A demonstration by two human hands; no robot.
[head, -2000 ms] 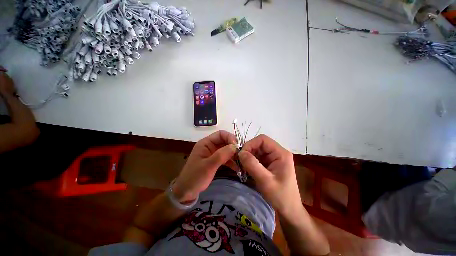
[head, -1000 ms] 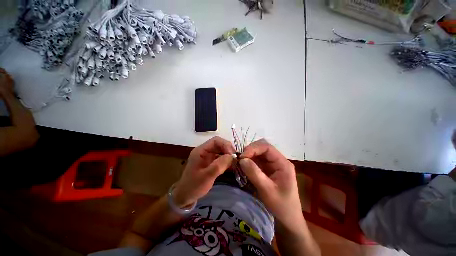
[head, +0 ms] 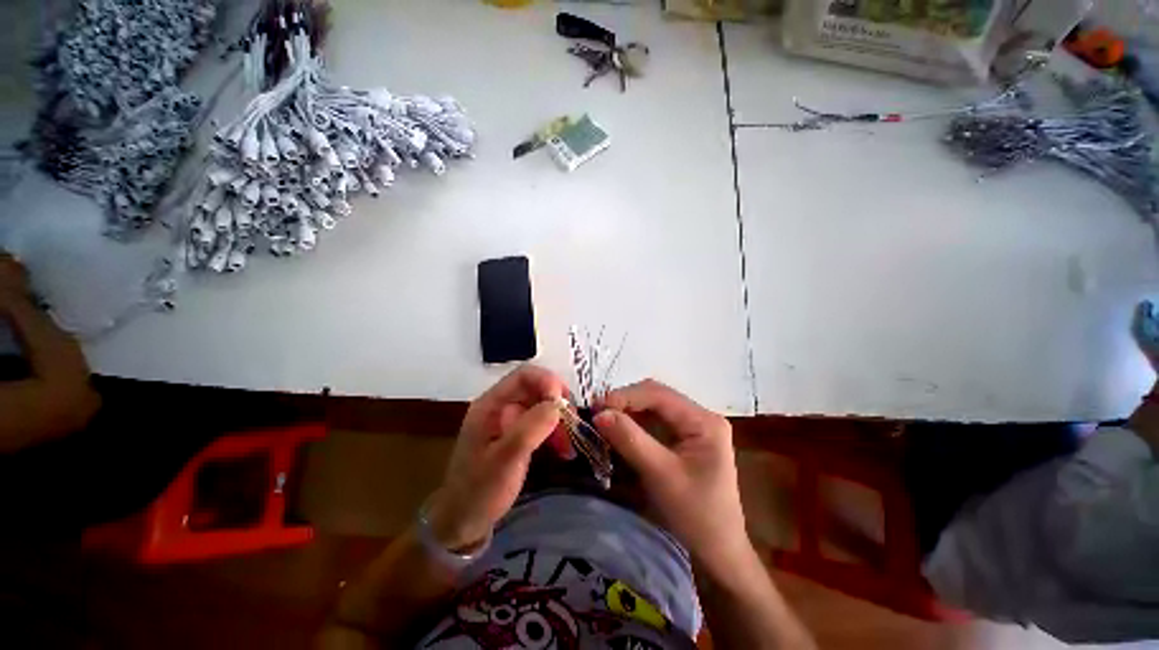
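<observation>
My left hand (head: 505, 438) pinches a tiny white piece, perhaps a connector housing, at its fingertips, over the lap at the table edge. My right hand (head: 670, 447) pinches the wire leads (head: 592, 368) beside it. The thin leads fan up from between the hands, and more strands hang below the fingertips. The hands are slightly apart. The exact grip of the fingers on each strand is too small to tell. A dark-screened smartphone (head: 507, 310) lies on the table just above my left hand.
A heap of white-grey cables (head: 273, 178) lies at left. A small white-green packet (head: 578, 142) and dark pliers (head: 610, 57) lie at the back. A wire bundle (head: 1055, 140) and printed bag (head: 890, 36) are at right. Red stools (head: 210, 498) stand below; people's arms show at both sides.
The phone screen has gone from lit to dark. My left fingertips have drawn slightly away from my right. The view has shifted, bringing more of the table's back into sight.
</observation>
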